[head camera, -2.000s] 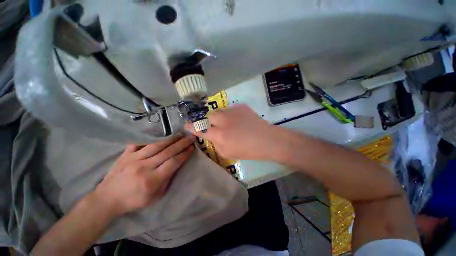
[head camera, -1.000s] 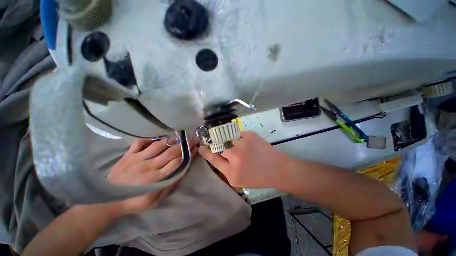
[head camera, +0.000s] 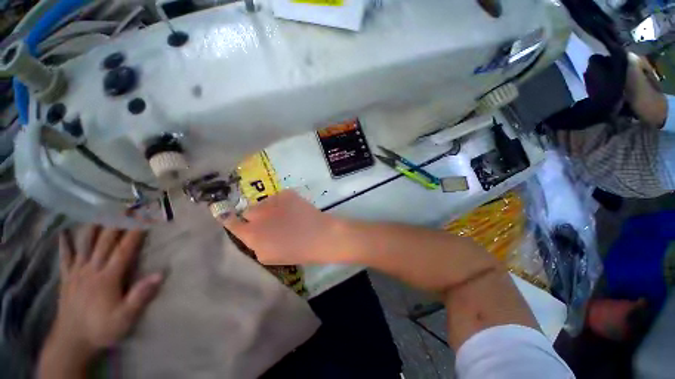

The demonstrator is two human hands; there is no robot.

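Observation:
The grey-brown fabric lies on the bed below the needle area and hangs over the front edge. My left hand lies flat on it at the left, fingers spread, holding nothing. My right hand is at the fabric's right edge, its fingertips beside the presser foot area and a small ribbed cream knob. Whether these fingertips pinch the fabric is hard to tell. The off-white sewing machine head spans above, with a larger ribbed tension knob.
Yellow tape is on the bed. Behind lie a lit phone, snips, a small flat block and a black tray. Yellow wrapped packages and a clear plastic bag are at the right. Another person's arm shows top right.
The view has shifted, showing more of the right side. My left hand has moved away from the needle to the left and its fingers have spread. My right hand remains beside the foot.

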